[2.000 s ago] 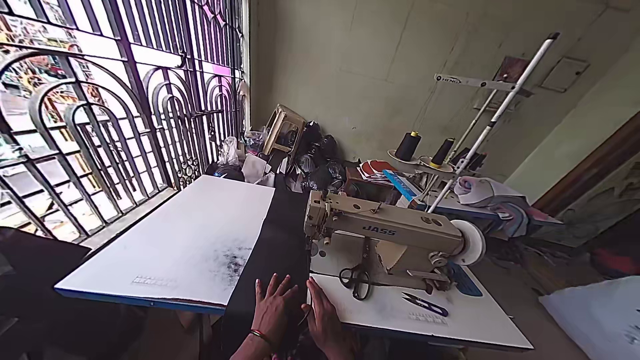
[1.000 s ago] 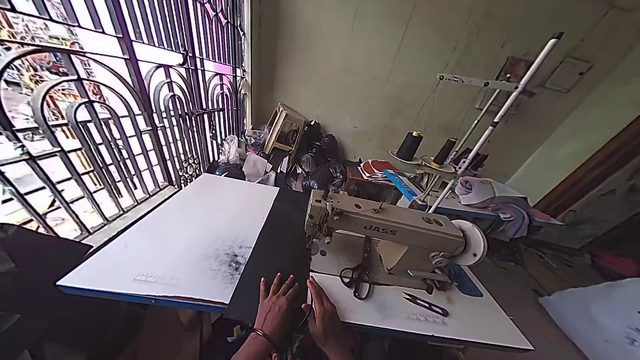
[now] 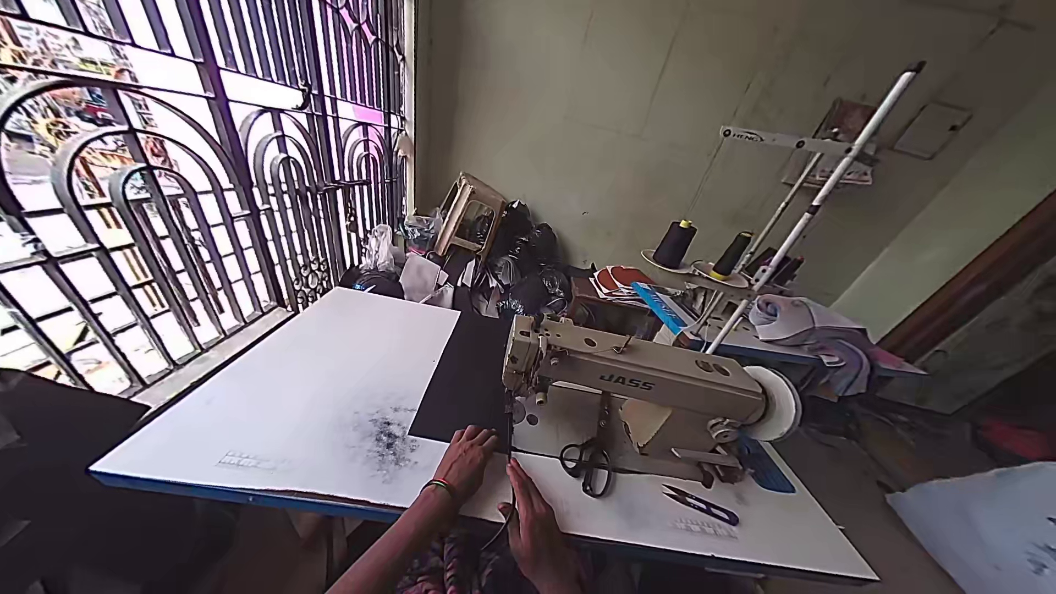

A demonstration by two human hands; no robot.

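Observation:
A beige Jass sewing machine (image 3: 643, 375) stands on a white table (image 3: 289, 396) with a blue edge. Black fabric (image 3: 466, 379) lies flat on the table left of the machine head, its right edge by the needle area. My left hand (image 3: 470, 458) rests on the near end of the fabric, fingers bent. Just right of it, my right hand (image 3: 536, 524) is at the table's near edge, a thin dark strip (image 3: 509, 511) between its thumb and fingers. Black-handled scissors (image 3: 590, 468) lie in front of the machine, and thread snips (image 3: 701, 503) lie farther right.
Black thread cones (image 3: 675, 245) stand on a thread stand (image 3: 813, 206) behind the machine. Plastic bags and a wooden stool (image 3: 470, 216) are piled beyond the table. A metal grille (image 3: 165, 198) runs along the left. Folded cloth (image 3: 813, 330) lies on another table at the back right.
The black fabric's near end has moved away from the table's near edge toward the back. My left hand has shifted slightly forward with it; a thin dark strip now shows at my right hand.

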